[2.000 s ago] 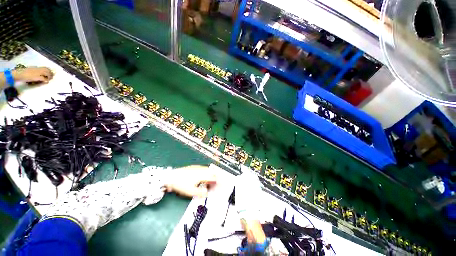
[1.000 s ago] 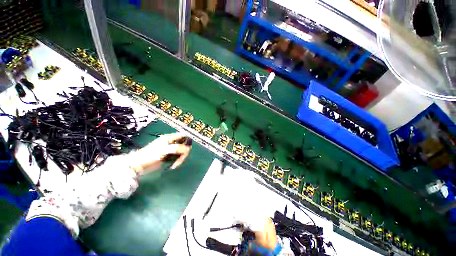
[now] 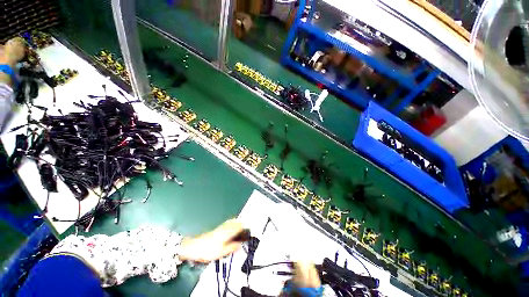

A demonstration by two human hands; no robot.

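Observation:
My left hand, in a white speckled oversleeve, is over the left edge of the white work sheet. Its fingertips are closed on a black power cord, whose bundled part hangs over the sheet. My right hand, with a bright blue wrist strap, is low in the picture, blurred and partly cut off by the bottom edge. It is among black cords beside the right cable pile; its fingers' hold is unclear. A larger tangled cable pile lies to the left. Yellow-and-black circuit boards line the near belt edge.
The green conveyor belt runs diagonally beyond the bench, with black cables on it. A metal post stands at its near edge. A blue tote is beyond the belt. Another person's hand is at upper left near boards. A clear hood hangs upper right.
My left hand has moved from beside the belt down to the work sheet, with a black cord now at its fingertips. My right hand has stayed near the right pile. The view has shifted slightly.

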